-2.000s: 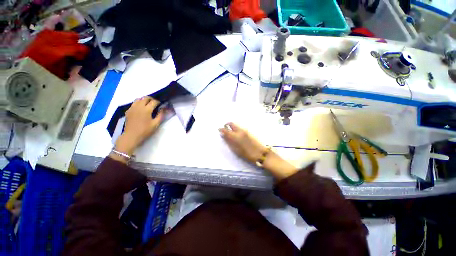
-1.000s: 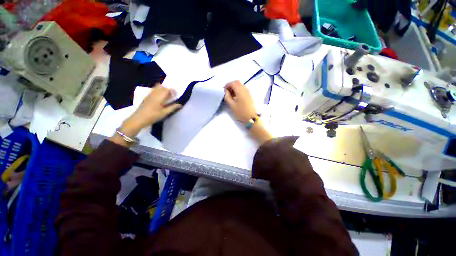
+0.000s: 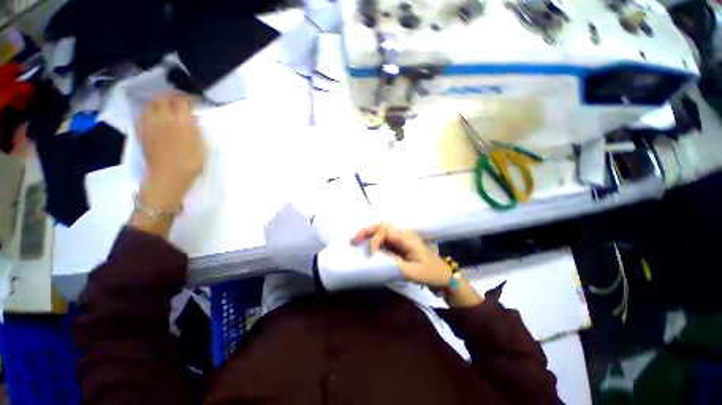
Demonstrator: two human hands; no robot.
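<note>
My right hand (image 3: 408, 251) is at the table's front edge, close to my body, with its fingers on a white-backed cut panel (image 3: 358, 266) that has a black edge at its left. My left hand (image 3: 170, 138) is at the left of the table, blurred, lying over a pale piece (image 3: 149, 83); whether it grips the piece cannot be told. The sewing machine (image 3: 507, 75) stands at the back right, with its needle area above the table. Scissors or snips with green and yellow handles (image 3: 504, 172) lie right of the needle.
Black fabric pieces (image 3: 226, 43) are heaped at the back left. Another black piece (image 3: 75, 166) lies at the table's left. White pieces (image 3: 299, 49) lie beside the machine head. A blue crate (image 3: 226, 316) stands below the front edge. A second machine's base (image 3: 32, 221) is at far left.
The view has shifted. My right hand has moved from mid-table to the front edge, with a white-backed panel there. My left hand has moved farther back on the table, over a pale piece.
</note>
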